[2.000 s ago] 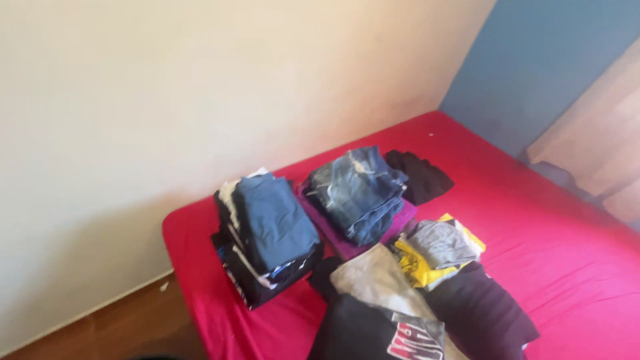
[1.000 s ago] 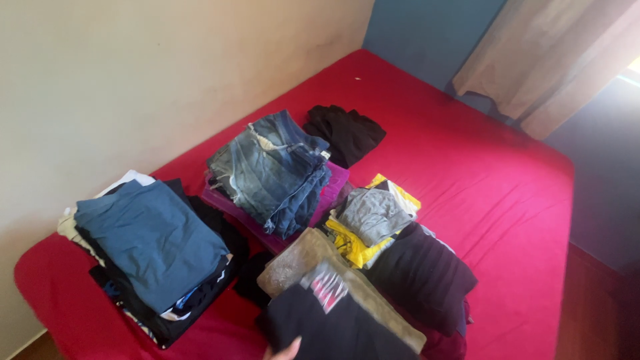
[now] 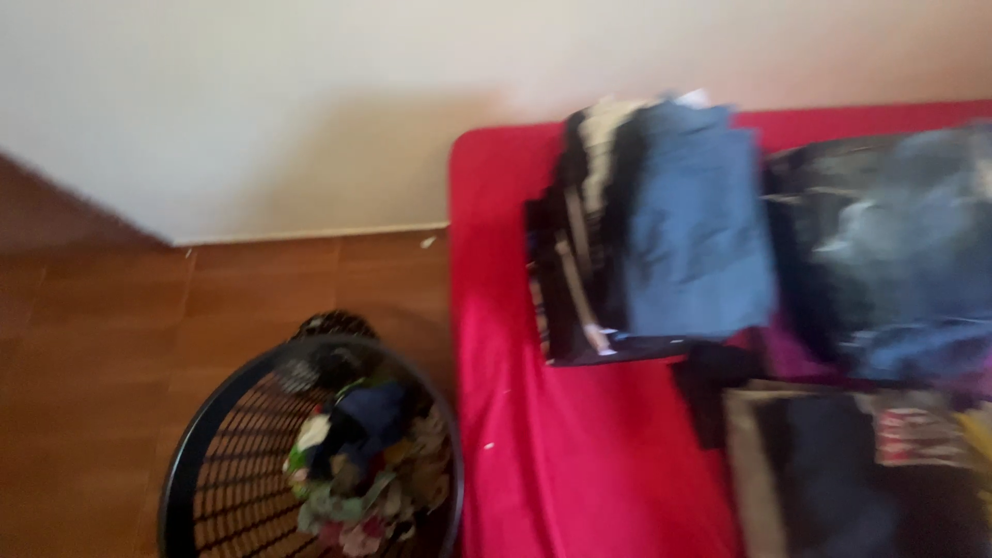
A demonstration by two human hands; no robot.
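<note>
Neither my left hand nor my right hand shows in the head view. A pile of folded clothes with a blue garment (image 3: 697, 232) on top lies near the corner of the red-covered bed (image 3: 511, 434). To its right is a stack of folded denim (image 3: 907, 248), blurred, over some purple cloth (image 3: 783, 353). In the lower right, a folded dark garment with a red and white print (image 3: 845, 480) rests on a beige one (image 3: 748, 465). A round dark plastic laundry basket (image 3: 182, 480) holds a jumble of small clothes (image 3: 356, 465).
The basket stands on the brown tiled floor (image 3: 101, 349), close beside the bed's left edge. A pale wall (image 3: 310, 101) runs behind the bed. A dark patterned item (image 3: 337, 324) is just behind the basket rim. A yellow cloth is cut off at the right edge.
The view has swung left and down, bringing in the basket and floor. The fingers seen at the dark printed garment one second ago are out of view.
</note>
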